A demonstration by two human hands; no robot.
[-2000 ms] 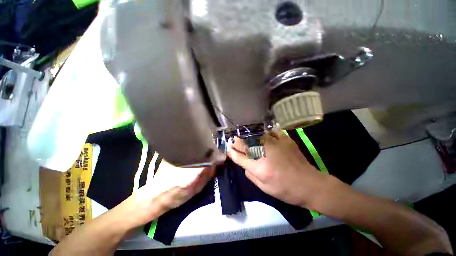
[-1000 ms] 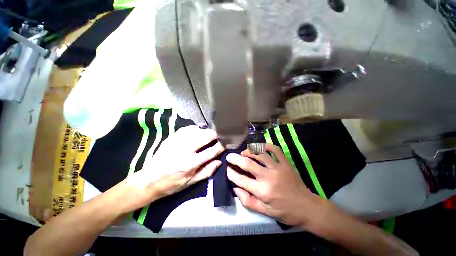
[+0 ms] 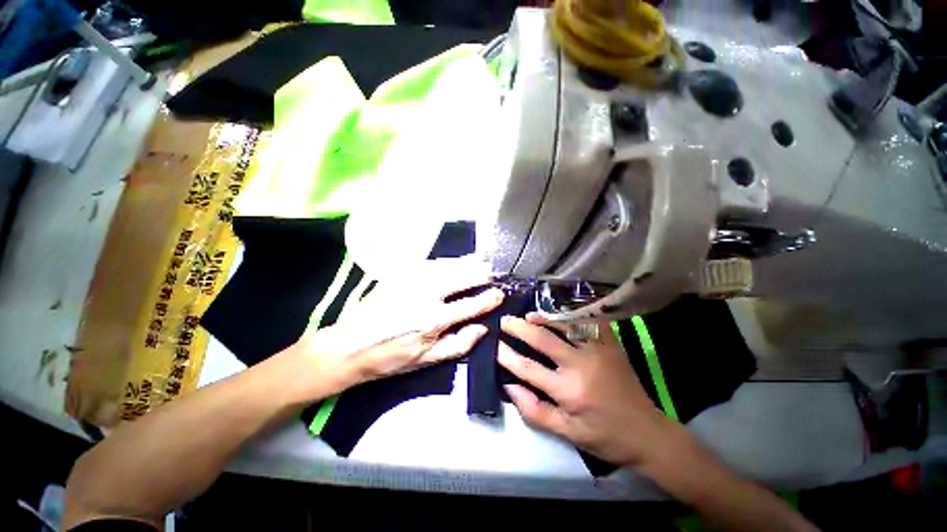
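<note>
The black garment panel (image 3: 275, 286) lies under the machine head, with green-white stripes at the left and neon green stripes (image 3: 653, 364) at the right. A plain dark strip (image 3: 484, 364) runs from the needle area towards me. My left hand (image 3: 410, 322) lies flat on the cloth left of the strip, fingertips near the presser foot (image 3: 556, 298). My right hand (image 3: 566, 384) presses on the cloth right of the strip, fingers bent. The sewing machine (image 3: 665, 208) hides the needle tip. Neither hand clearly grips the cloth.
A neon green panel (image 3: 312, 145), partly glaring white, lies behind my left hand. Cardboard (image 3: 130, 270) with yellow printed tape (image 3: 177, 322) is at the left. A yellow coil (image 3: 613, 36) sits on the machine head. Another machine part (image 3: 78, 104) stands at the back left.
The view has shifted, showing more of the machine's top and the neon cloth. My hands remain beside the strip, with the left fingertips now closer to the presser foot than one second ago.
</note>
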